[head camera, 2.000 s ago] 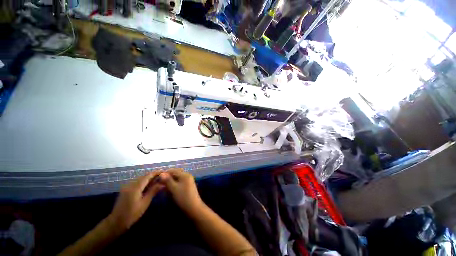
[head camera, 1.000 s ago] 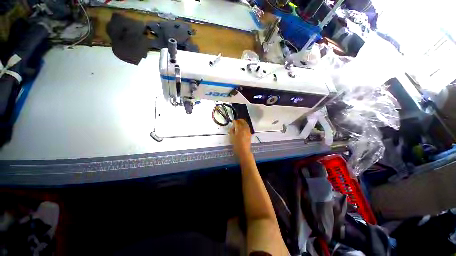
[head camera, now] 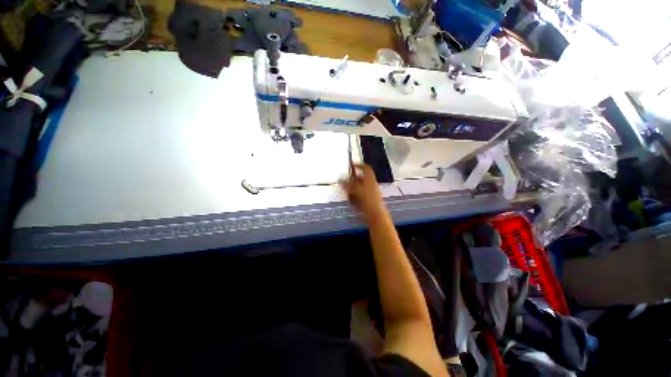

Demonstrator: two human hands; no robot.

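Note:
My right hand (head camera: 361, 187) is over the table's front part, just in front of the machine arm. It is closed on a thin, dark, pointed tool (head camera: 352, 157), which looks like thread snips and sticks up from the fingers; most of it is hidden or blurred. A flat black phone-like rectangle (head camera: 377, 158) lies under the machine arm, just beyond my hand. The white lockstitch machine (head camera: 324, 96) with blue stripe and lit black panel stands behind. My left hand is not in view.
A tied dark fabric bundle (head camera: 28, 121) lies at the table's left end. Grey cut pieces (head camera: 199, 37) lie behind. White strips (head camera: 506, 171) and clear plastic bags (head camera: 566, 158) are at the right. A red crate (head camera: 535, 258) with fabric stands below right.
The hands were together at the table's front edge; then my right hand reached beside the phone, and my left left the view. The dark rings beside the phone are gone and the tool is in my hand.

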